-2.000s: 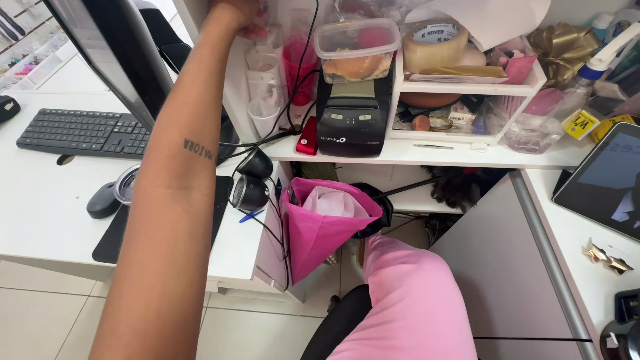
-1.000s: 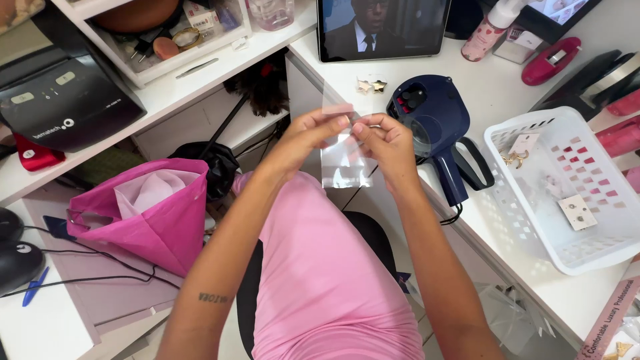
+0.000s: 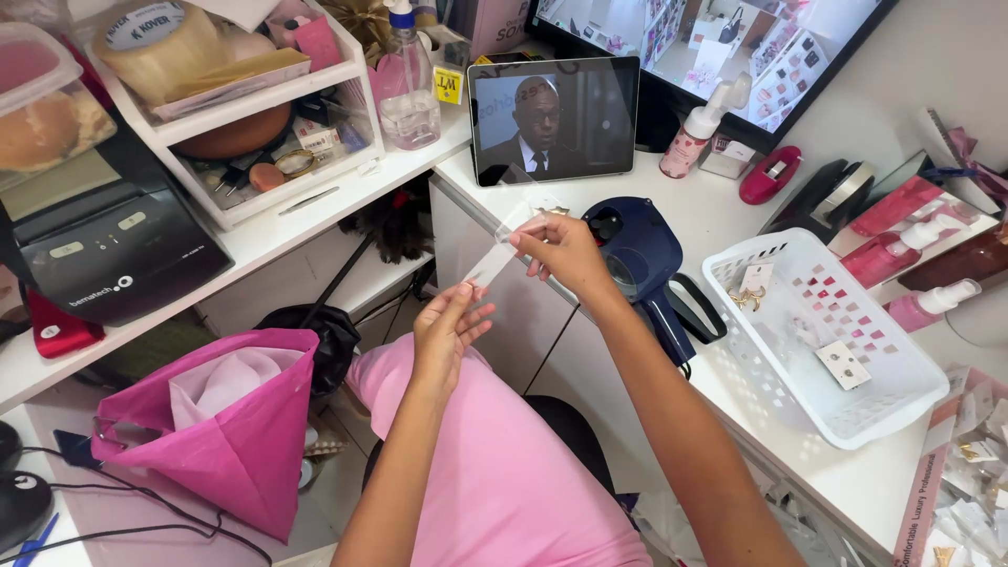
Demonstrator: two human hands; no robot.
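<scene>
My left hand (image 3: pixel 453 323) pinches one end of a whitish translucent strip (image 3: pixel 494 264) between thumb and fingertips, above my lap. My right hand (image 3: pixel 555 248) grips a clear plastic bag (image 3: pixel 524 214) near the strip's other end. Whether strip and bag are one piece I cannot tell. Just behind my right fingers, gold-coloured pieces (image 3: pixel 551 210) lie partly hidden on the white desk. A dark blue price label gun (image 3: pixel 642 252) lies right of my right hand. Farther right, a white plastic basket (image 3: pixel 819 331) holds carded earrings (image 3: pixel 843 365) and a card with gold jewellery (image 3: pixel 752 287).
A tablet (image 3: pixel 555 122) stands at the back before a monitor (image 3: pixel 724 47). At left are a black printer (image 3: pixel 110 236), a white organizer (image 3: pixel 260 142) and tweezers (image 3: pixel 309 200) on the shelf. A pink bag (image 3: pixel 228 425) stands below. A box of small packets (image 3: pixel 965 472) is at right.
The view has swung right since the oldest frame. My hands, close together a second ago around the clear plastic, are now farther apart, the left one lower, with the strip stretched between them.
</scene>
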